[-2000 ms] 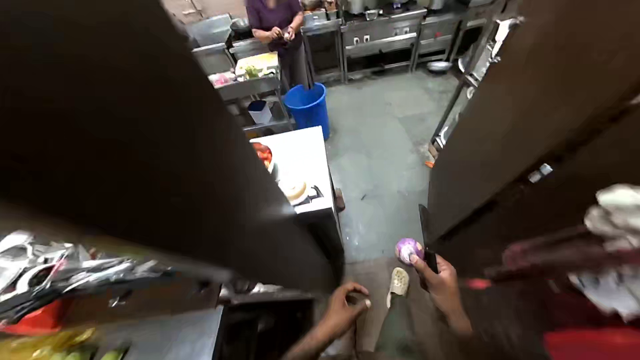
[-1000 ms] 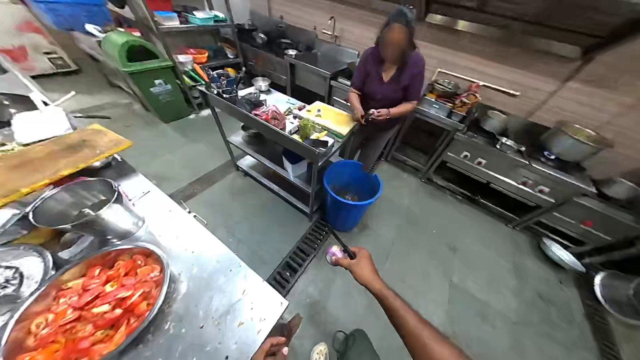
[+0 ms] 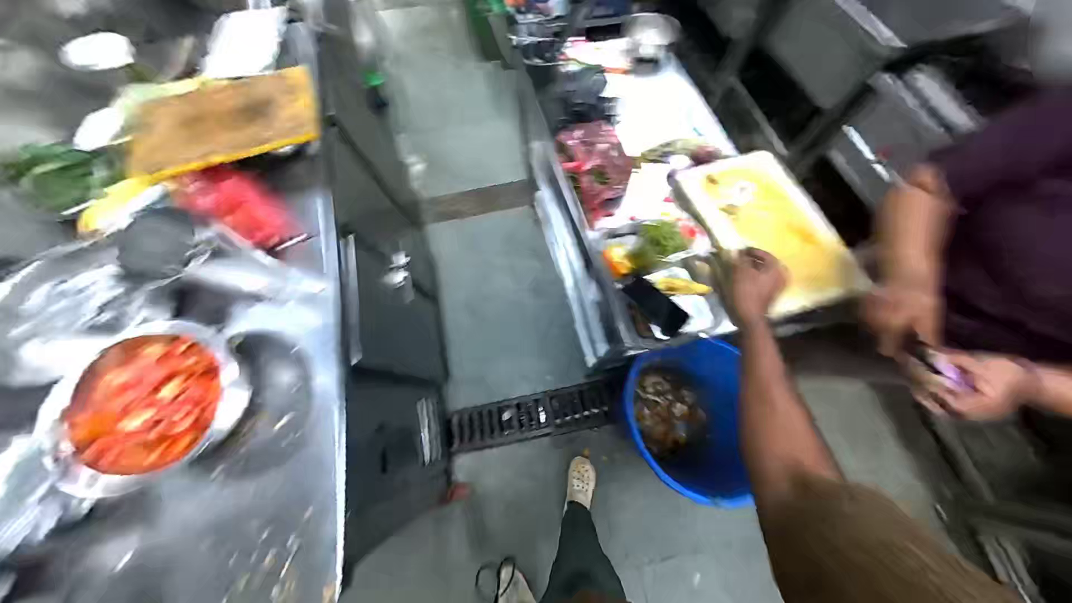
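Note:
My right hand (image 3: 756, 283) reaches over the near left corner of a yellow cutting board (image 3: 775, 222), its fingers bent. Blur hides whether it holds anything; a greyish shape lies beside it along the board's edge. My left hand is not in view. Below the board stands a blue bin (image 3: 724, 444) with scraps in it. At the right, a co-worker's hands (image 3: 963, 377) hold a purple and white piece, perhaps an onion, with a dark object against it.
On the left steel table (image 3: 293, 519) are a bowl of cut red vegetables (image 3: 146, 402) and a wooden board (image 3: 226, 117). The steel cart (image 3: 578, 276) carries herbs (image 3: 662, 239) and a black phone-like object (image 3: 656, 306). A floor drain grate (image 3: 532, 414) crosses between them.
The view has moved up to the cart and the co-worker. My right hand, which held an onion and a knife out over the floor, is now at the yellow board. My left hand has left the view.

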